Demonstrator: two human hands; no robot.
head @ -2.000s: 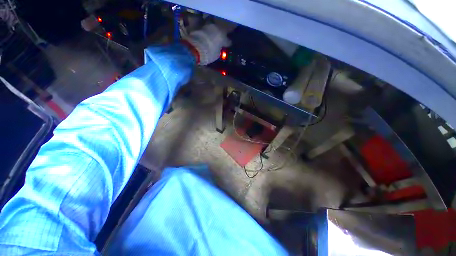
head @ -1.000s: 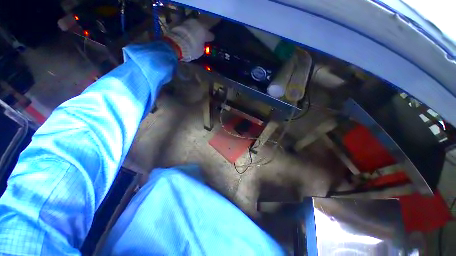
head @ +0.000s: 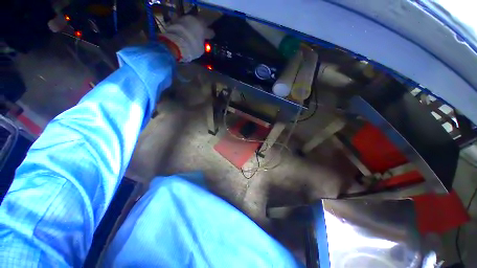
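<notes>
My left hand (head: pixel 187 37), in a white knit glove with a red cuff edge, is at the left end of a dark controller box (head: pixel 238 58) under the bench. Its fingers are blurred and partly hidden, so I cannot tell whether they grip anything. The box has two red lights and a round gauge (head: pixel 263 71). A long white tube (head: pixel 287 78) and a yellowish tube (head: pixel 305 78) lie at its right end, near a green cap (head: pixel 288 46). My right hand is not clearly in view; a small whitish shape at the bottom right edge is unclear.
The pale bench edge (head: pixel 334 26) curves across the top. A second dark box with red lights (head: pixel 91 18) is at upper left. A red sheet (head: pixel 240 144) and thin cables lie on the floor. A shiny metallic surface (head: pixel 361 235) is at lower right, dark totes at left.
The view has shifted, so the box, the floor items and my left hand appear further left. My left hand stays by the box's left end. A whitish shape now shows at the bottom right.
</notes>
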